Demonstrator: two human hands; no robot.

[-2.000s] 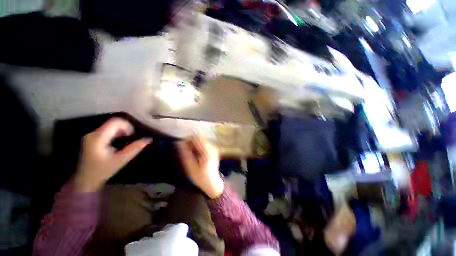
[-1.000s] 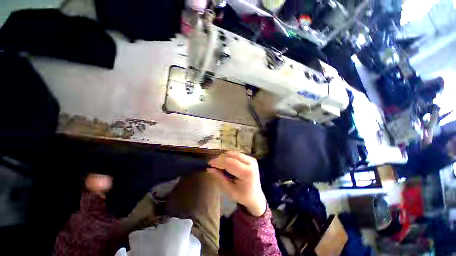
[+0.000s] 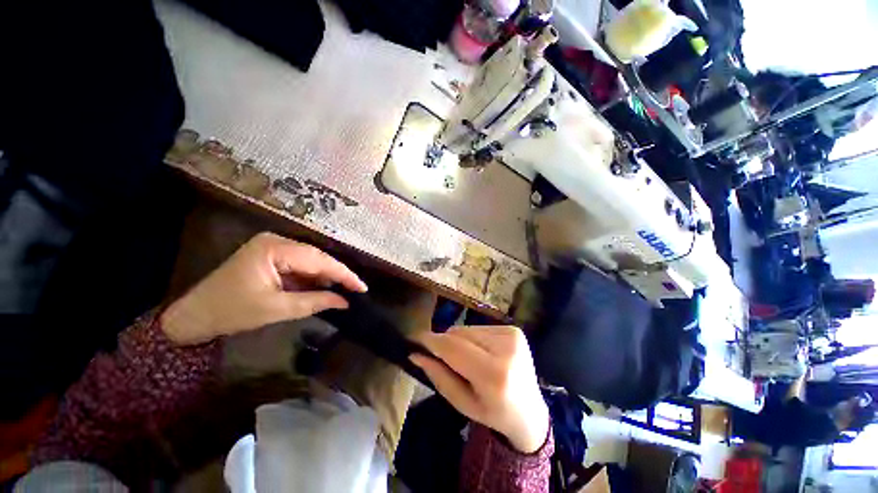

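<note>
A dark fabric panel (image 3: 378, 330) is stretched between my two hands, below the table's front edge and over my lap. My left hand (image 3: 265, 289) pinches it between thumb and fingers. My right hand (image 3: 481, 376) grips its other end. Both hands are bare. The white sewing machine (image 3: 616, 193) with blue lettering stands beyond my hands. Its lamp lights the presser foot (image 3: 438, 157) and the needle plate (image 3: 409, 159); no fabric shows under the foot. How far the panel hangs down is hard to tell.
Black fabric piles lie on the left (image 3: 87, 125) and at the back of the table (image 3: 265, 29). A folded dark stack (image 3: 616, 337) hangs by the machine's right end. A pink-topped spool or bottle (image 3: 472, 37) stands behind the needle end. The table's front edge (image 3: 289, 226) is chipped. A person (image 3: 804, 424) shows far right.
My left hand has come up from the lap and now pinches the fabric near my right hand. The fabric is held up between both hands. The view has shifted and turned.
</note>
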